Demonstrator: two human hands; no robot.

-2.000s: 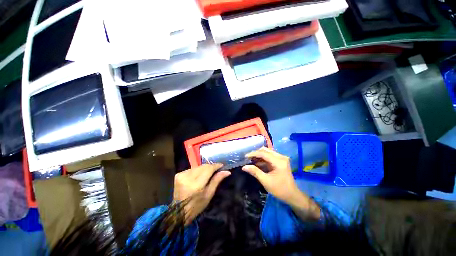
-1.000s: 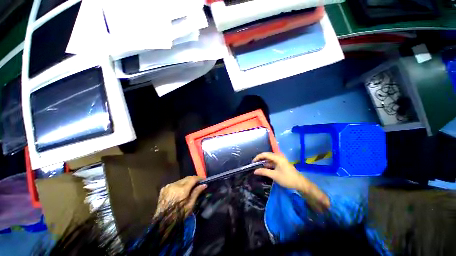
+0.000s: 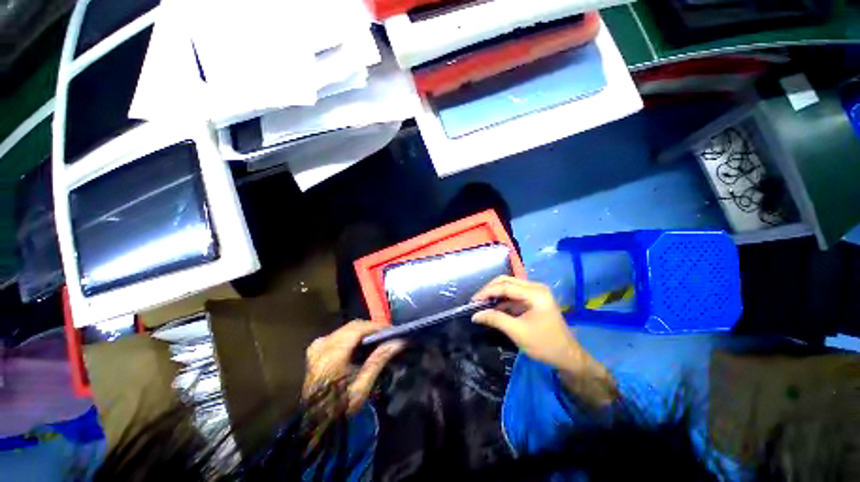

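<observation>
A glossy tablet unit (image 3: 434, 290) sits tilted up in front of me, its screen side facing away from my body and its dark long edge towards me. My left hand (image 3: 341, 362) grips its left end, and my right hand (image 3: 530, 322) grips its right end. A red foam frame (image 3: 377, 306) lies on my lap, around and behind the unit. Whether the unit touches the frame is hidden.
A white foam tray (image 3: 243, 249) holding dark tablets is at left. White sheets (image 3: 273, 56) and another white tray (image 3: 622, 94) are ahead. A blue stool (image 3: 693, 281) stands right, beyond it a box of cables (image 3: 754, 212). A cardboard box (image 3: 269, 367) is at left.
Since two seconds ago, the unit's near edge has come up into view between my hands. In the last second it has tilted slightly, its right end higher. Both hands still hold it.
</observation>
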